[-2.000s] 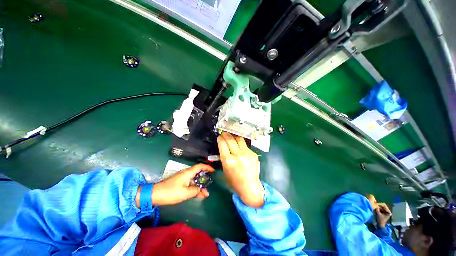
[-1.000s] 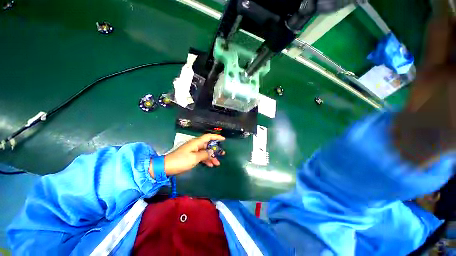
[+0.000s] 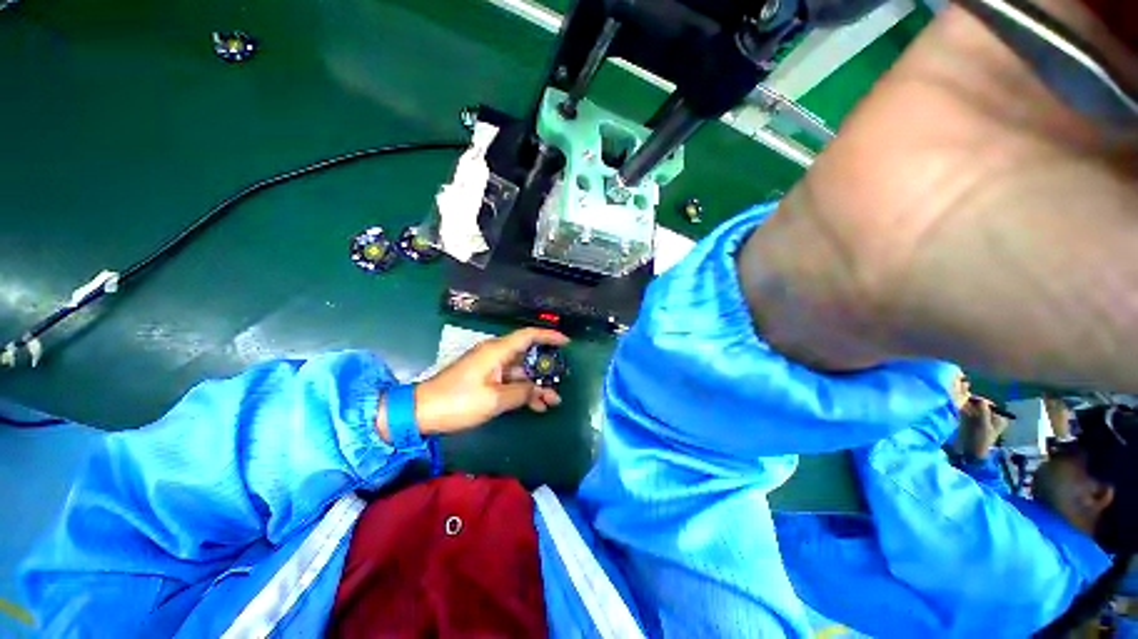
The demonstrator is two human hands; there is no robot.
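Observation:
My left hand (image 3: 484, 385) holds a round module (image 3: 545, 363) between thumb and fingers in front of the fixture base. The press head (image 3: 597, 206), a pale green plate with a clear block beneath, is over the black fixture base (image 3: 537, 300), which shows glowing red digits. My right forearm and wrist (image 3: 899, 212) are raised large across the upper right. The fingers of my right hand are cut off by the picture's top edge, so what they hold is hidden.
Two round modules (image 3: 372, 250) lie left of the base. Others lie farther back (image 3: 233, 46) and behind the base (image 3: 694, 211). A crumpled cream wad (image 3: 466, 206) is on the fixture's left side. A black cable (image 3: 268, 191) runs left. A coworker's blue sleeve (image 3: 967, 524) is at right.
My right hand has left the press head and risen to the upper right. The press head now shows uncovered. My left hand has shifted slightly right with the module.

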